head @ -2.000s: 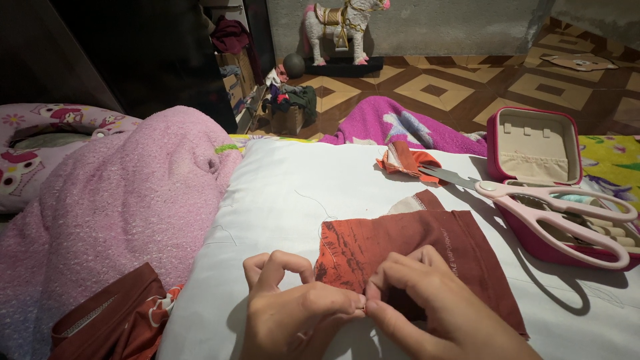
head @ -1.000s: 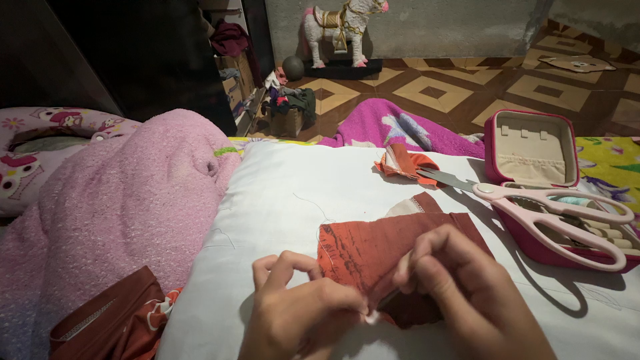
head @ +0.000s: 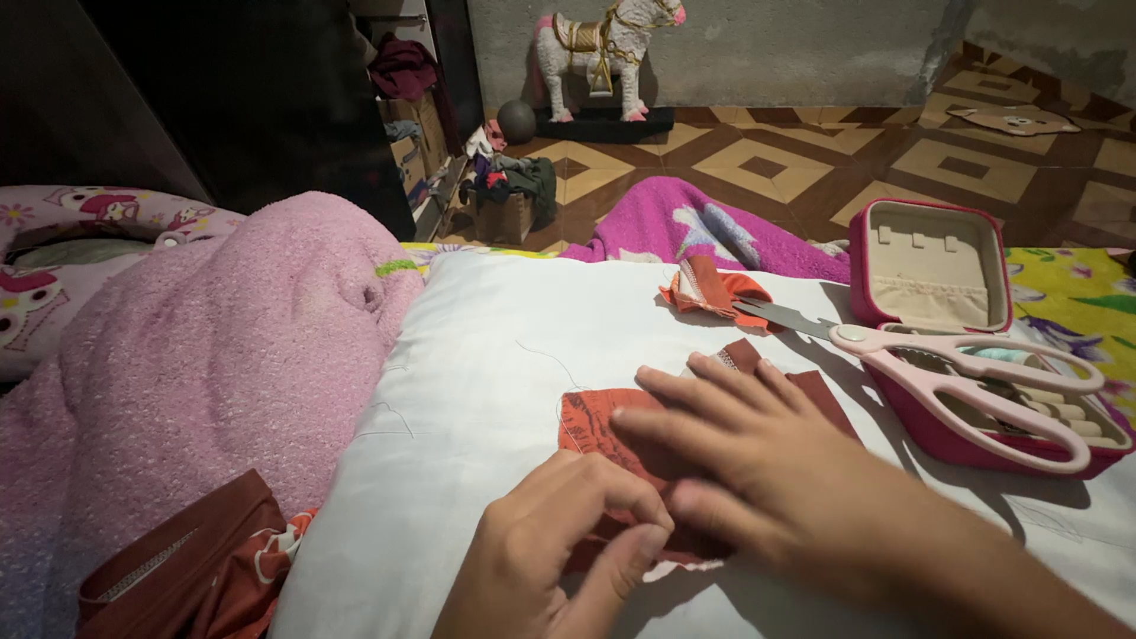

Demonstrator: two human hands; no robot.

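Observation:
On a white pillow (head: 461, 355) lies a rust-red piece of printed fabric (head: 595, 422). My left hand (head: 568, 541) is at its near left part, thumb and index finger pinched together; whether they grip the cloth or something small is hidden. My right hand (head: 754, 453), slightly blurred, spreads flat over the fabric with its fingers apart and holds nothing visible. Pink-handled scissors (head: 967, 355) rest across an opened pink sewing case (head: 932, 266) holding thread spools (head: 1056, 408). Their blades touch a crumpled orange-red scrap (head: 710, 293). Loose dark thread (head: 546, 355) lies beside the fabric.
A pink fleece blanket (head: 257, 328) bulges at the left, with more rust-red cloth (head: 186, 559) at the lower left. A magenta blanket (head: 657, 222) lies beyond the pillow. Farther back stand a toy horse (head: 595, 62) and a box of clothes (head: 506, 209) on the tiled floor.
My right hand has gone from raised, bunched fingers near my left hand to spread over the fabric. My left hand stays near the fabric's near edge. The scissors and case have not moved.

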